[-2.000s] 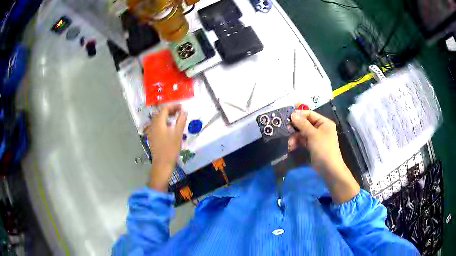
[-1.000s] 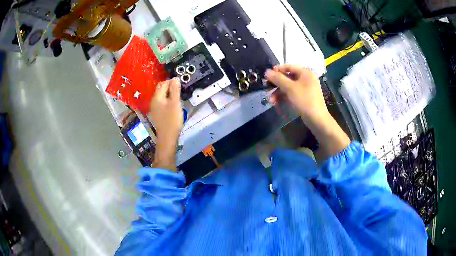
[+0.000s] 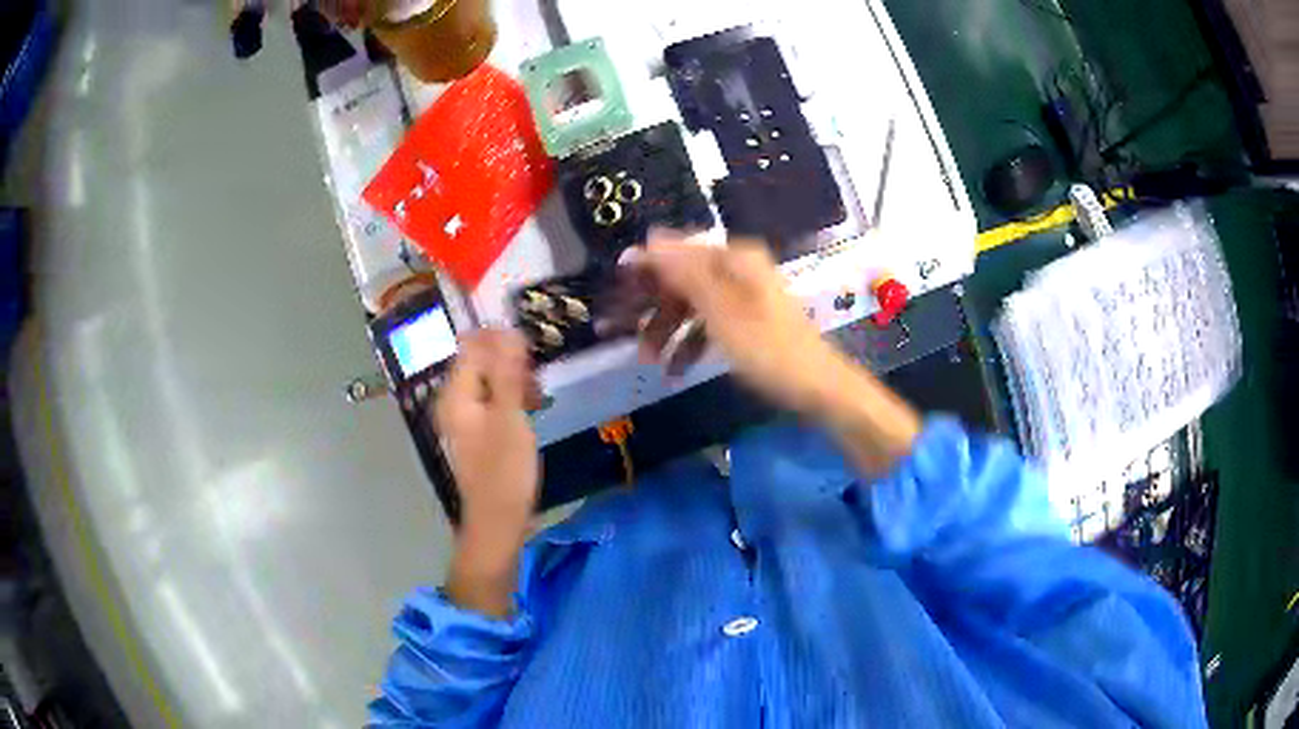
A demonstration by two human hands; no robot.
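My right hand, blurred, holds a black carrier fixture with gold lens rings low over the machine's front edge. My left hand is just left of that fixture, fingers bent; I cannot tell whether it touches it. A second ringed lens part lies in a black holder behind the hands. A pale green locating frame with an empty square opening sits behind that holder. A larger black fixture plate lies flat to the right.
A red sheet lies left of the green frame. The brass machine head is above it. A lit keypad controller is at the left corner. A red button is on the front edge. Wrapped sheets and trays are at the right.
My right hand has moved left with the ringed fixture, away from the black plate. My left hand has moved down, off the black holder. The holder and its ringed part remain beside the green frame.
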